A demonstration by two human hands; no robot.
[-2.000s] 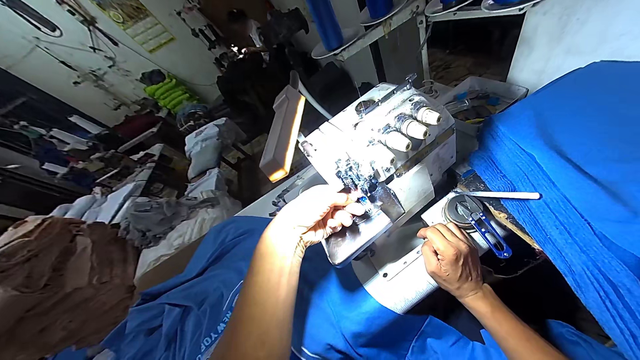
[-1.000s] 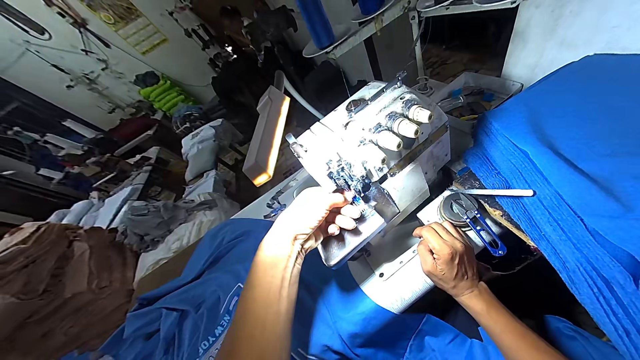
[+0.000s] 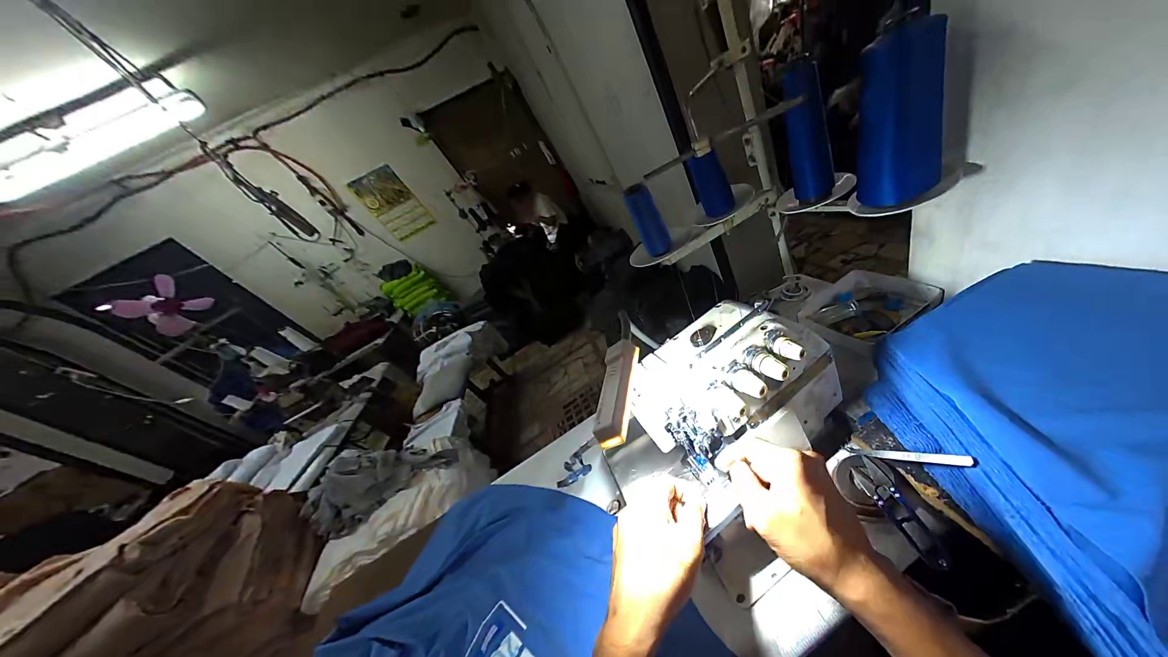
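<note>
An overlock sewing machine stands under a lit lamp, its threading parts exposed and tangled with blue thread. My left hand is at the front of the machine, fingertips bent together just below the needle area. My right hand reaches to the needle area from the right, thumb and fingers close together. Glare hides whether either hand holds thread. Blue fabric with a pale print lies under and left of my left forearm. Thread snips and tweezers rest right of my right hand.
A tall stack of blue fabric stands at the right. Behind the machine are a plastic bin of small items and a stand with blue thread cones. Brown fabric is piled at lower left. A person is in the far background.
My right hand has moved from the machine's front right surface up to the needle area. My left hand has drawn back slightly from there. The view has tilted up.
</note>
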